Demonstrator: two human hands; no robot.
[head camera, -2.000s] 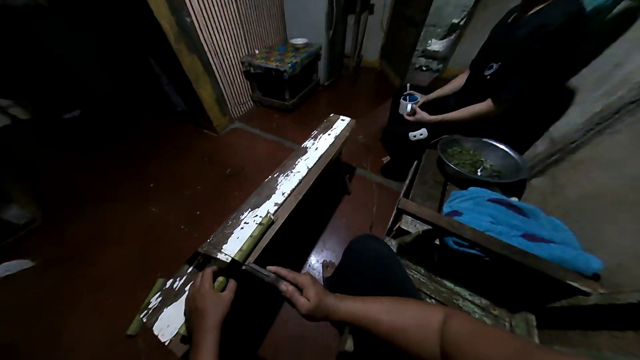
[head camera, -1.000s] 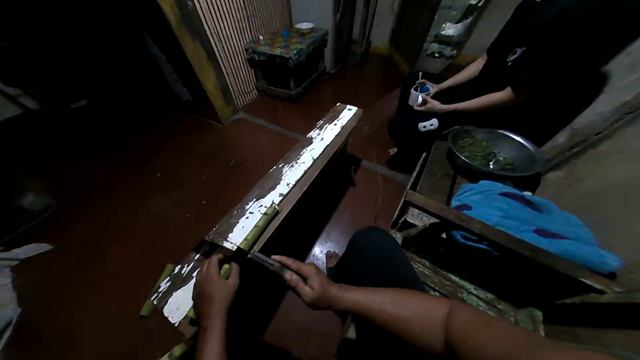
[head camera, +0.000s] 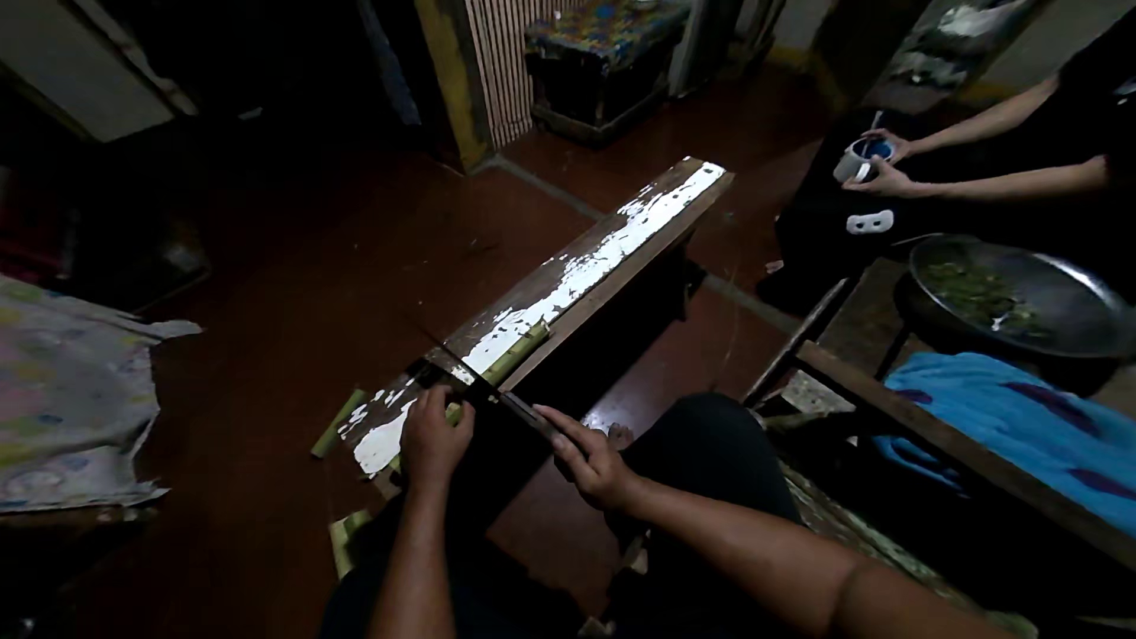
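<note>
A long wooden bench (head camera: 612, 232) with patchy white paint runs from my hands toward the room's middle. My right hand (head camera: 596, 461) is closed around the dark handle of a large knife (head camera: 517, 407), whose dark blade lies across the bench top. Just beyond the blade a length of green stalk, perhaps bamboo (head camera: 516, 352), rests along the bench edge. My left hand (head camera: 437, 437) grips a short green piece (head camera: 454, 414) on the near side of the blade. Another green piece (head camera: 339, 424) is beside the bench at the left, and a pale split one (head camera: 348, 541) is lower down.
At the right a person's hands (head camera: 883, 169) hold a cup (head camera: 857, 161). Nearer are a wide metal pan (head camera: 1065, 293) with chopped greens, a blue cloth (head camera: 994, 399) and a wooden rail (head camera: 967, 444). A patterned cloth (head camera: 71, 390) hangs at the left; a low table (head camera: 603, 40) stands behind.
The knife blade now shows lying across the bench top, where it was hard to make out before. Both hands stay close to the same part of the bench.
</note>
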